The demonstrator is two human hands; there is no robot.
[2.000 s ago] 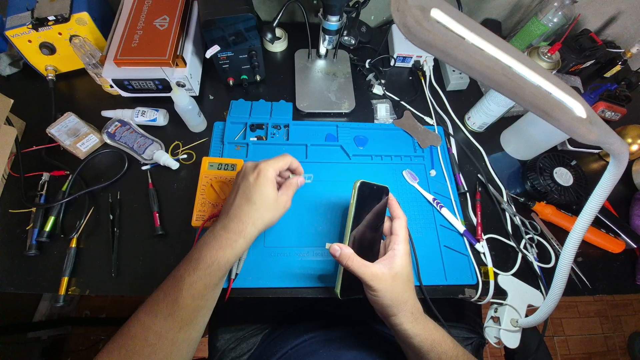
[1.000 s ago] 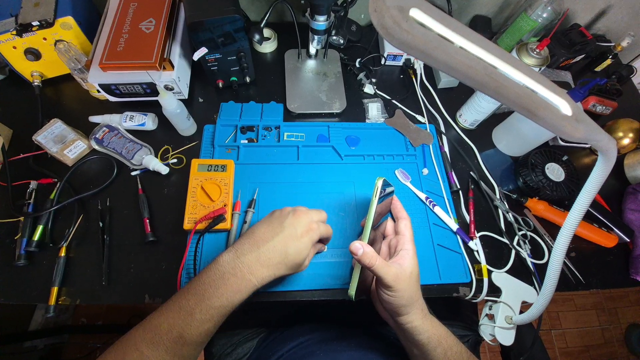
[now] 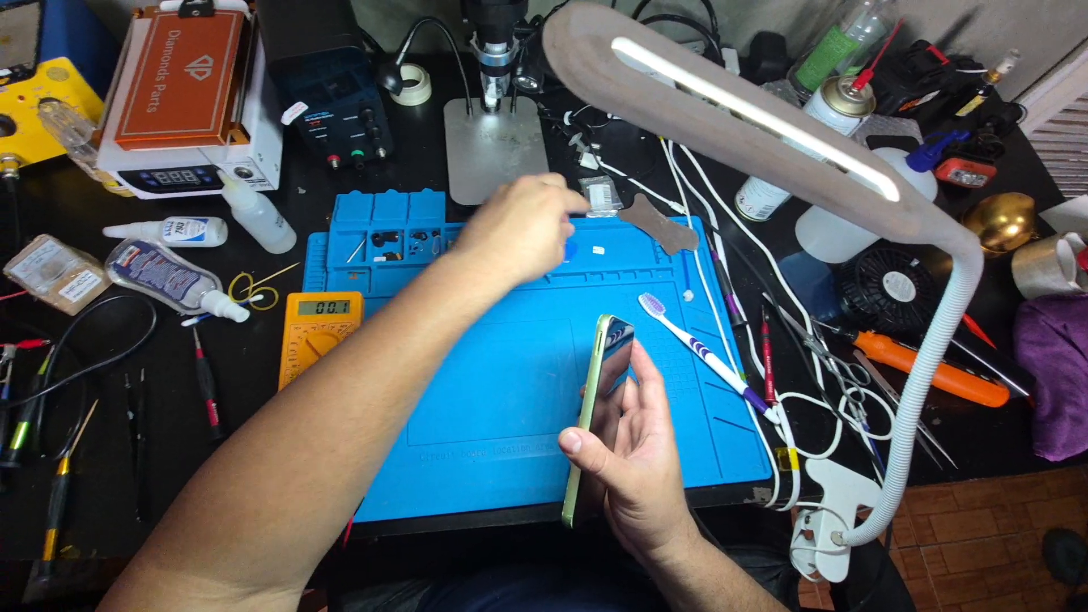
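Observation:
My right hand [image 3: 637,450] holds a smartphone with a light green frame [image 3: 597,408] on edge, tilted, over the front of a blue silicone repair mat [image 3: 501,374]. My left hand [image 3: 527,225] is over the mat's back edge, slightly blurred, near the metal stand base; whether its fingers hold something small cannot be told. Small parts lie in the mat's compartments [image 3: 391,246] beside my left wrist. Partly behind my left forearm is a yellow multimeter [image 3: 327,319]. A purple and white toothbrush [image 3: 701,353] lies right of the phone.
A white-armed desk lamp [image 3: 931,340] arches over the right side. White cables [image 3: 722,314], scissors [image 3: 837,365] and an orange-handled tool [image 3: 935,370] lie there. To the left are plastic bottles [image 3: 259,212], a red screwdriver [image 3: 206,382] and other tools. A microscope stand base [image 3: 495,153] is at the back.
My left hand has moved from above the middle of the mat to its back edge. My right hand still holds the phone, which was turned more face-up two seconds ago.

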